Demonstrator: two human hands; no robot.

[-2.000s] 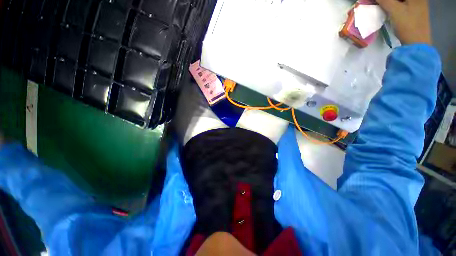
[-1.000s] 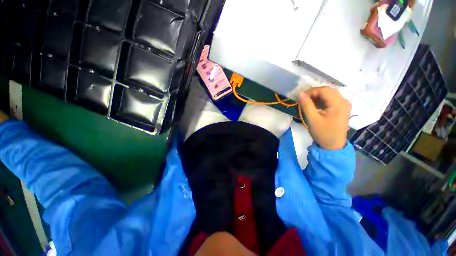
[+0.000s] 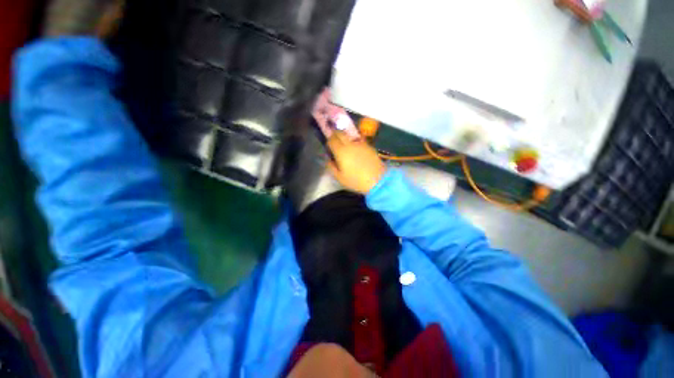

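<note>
My right hand (image 3: pixel 356 162) is at the near left corner of the white machine top (image 3: pixel 473 52), its fingers over the lower end of a pink card (image 3: pixel 324 108). Whether the fingers grip the card cannot be told. My left hand (image 3: pixel 83 16) is at the top left edge of the picture, with a greyish covering, partly cut off and blurred in the dark area by the black blister tray (image 3: pixel 236 96). What it holds, if anything, cannot be told.
A red emergency stop button (image 3: pixel 525 160) and orange cables (image 3: pixel 480 193) line the machine's front edge. Green tweezers-like tools (image 3: pixel 602 38) lie by a pink-brown holder (image 3: pixel 576 9) at the far right. Another black tray (image 3: pixel 617 155) stands right of the machine. A green surface (image 3: pixel 222 225) lies left.
My right hand has moved left from the machine's front edge to the pink card. My left arm has swung up and forward along the left side. The view has shifted and blurred.
</note>
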